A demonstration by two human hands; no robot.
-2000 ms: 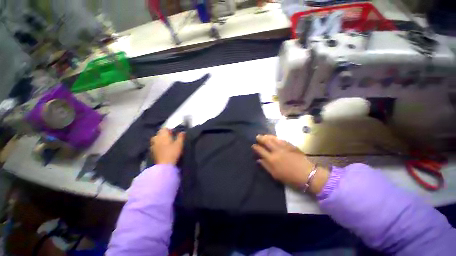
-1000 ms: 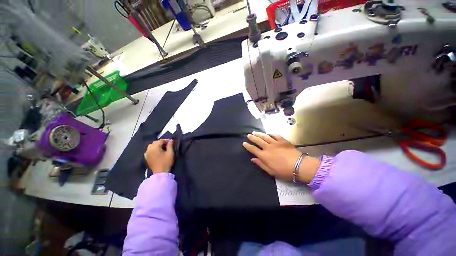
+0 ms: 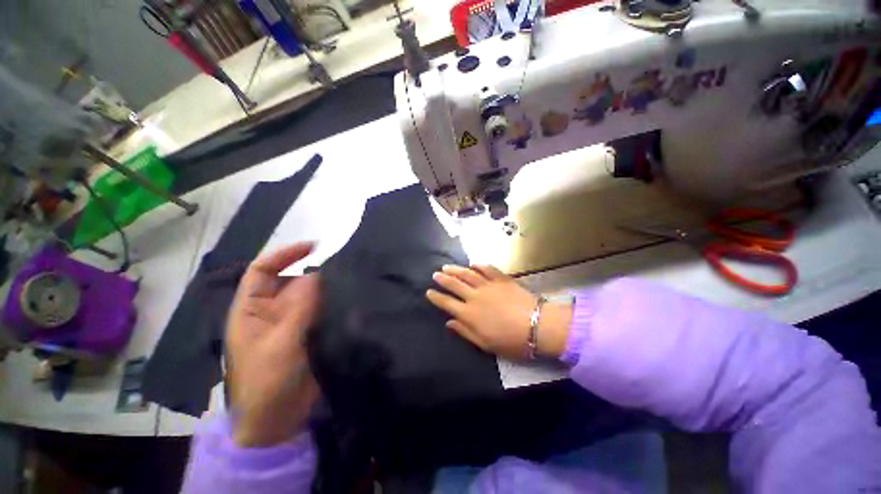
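Observation:
A dark garment panel (image 3: 406, 338) lies on the white table left of and below the needle area and hangs over the front edge. My right hand (image 3: 486, 307) lies flat on its right side, fingers spread. My left hand (image 3: 273, 338) is raised at the panel's left edge, blurred, with fingers apart; nothing shows in it. The white sewing machine (image 3: 570, 106) stands at right, its lit needle area just beyond the panel's upper right edge. A long narrow dark cut piece (image 3: 232, 265) lies apart at left.
Orange-handled shears (image 3: 749, 253) lie on the machine bed at right. A purple motor-like device (image 3: 72, 304) and a green basket (image 3: 124, 198) stand at left. A red basket (image 3: 473, 21) is behind the machine. A small metal plate (image 3: 132, 384) lies near the left front edge.
My left hand has opened from its pinch and lifted closer to the camera. My right hand stays on the panel. The view has shifted, so the machine and shears sit further left in the frame.

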